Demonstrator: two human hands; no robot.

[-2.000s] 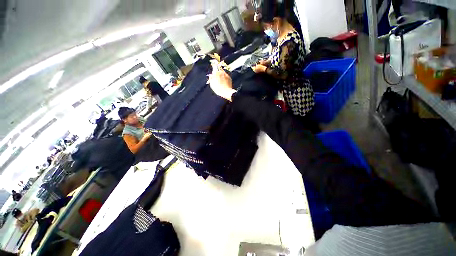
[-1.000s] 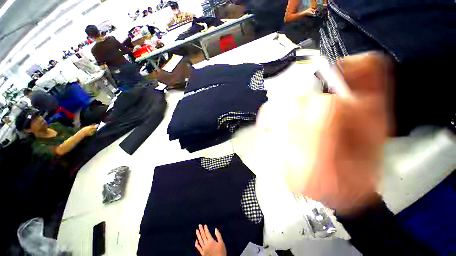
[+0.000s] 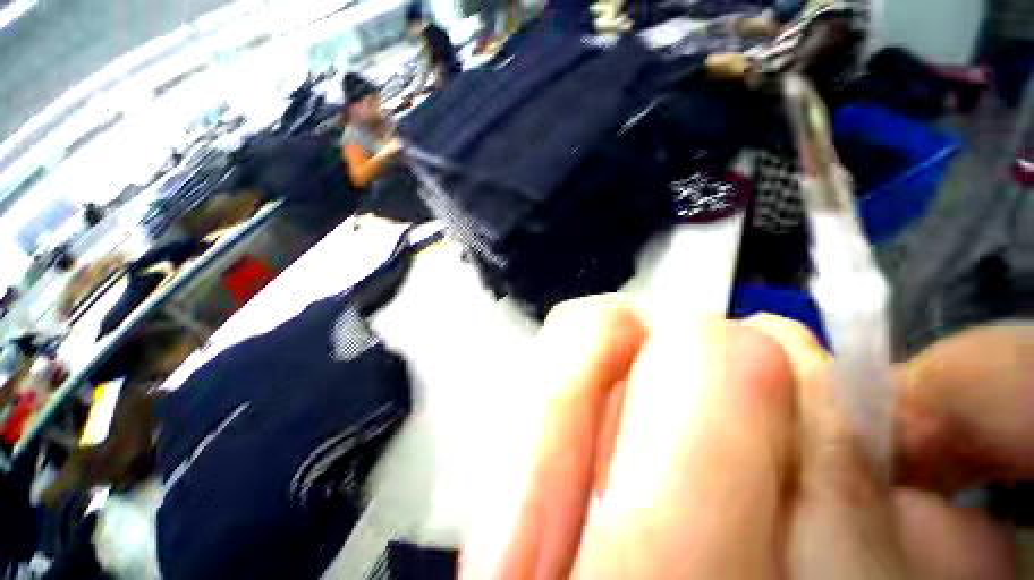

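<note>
My left hand (image 3: 680, 442) is very large and blurred close to the camera, with its fingers bent. My right hand (image 3: 964, 397) is cut off by the right edge. Both appear closed around a thin, pale, pointed marking tool (image 3: 850, 295), held upright; the overlapping fingers hide its lower end. Behind them, a low pile of dark garment bodies (image 3: 249, 419) with checked edges lies on the white table (image 3: 437, 385). Part of another dark piece shows at the bottom.
A tall stack of dark garments (image 3: 544, 125) stands across the table. A worker with bare arms (image 3: 365, 147) is beyond it. Another person's patterned sleeve (image 3: 811, 45) shows at the upper right. A blue bin (image 3: 901, 170) stands at the right. Brown cloth (image 3: 108, 465) is at the left.
My view has swung right and up. My right hand has moved right with the pale tool. My left hand has risen from the garment body to the tool.
</note>
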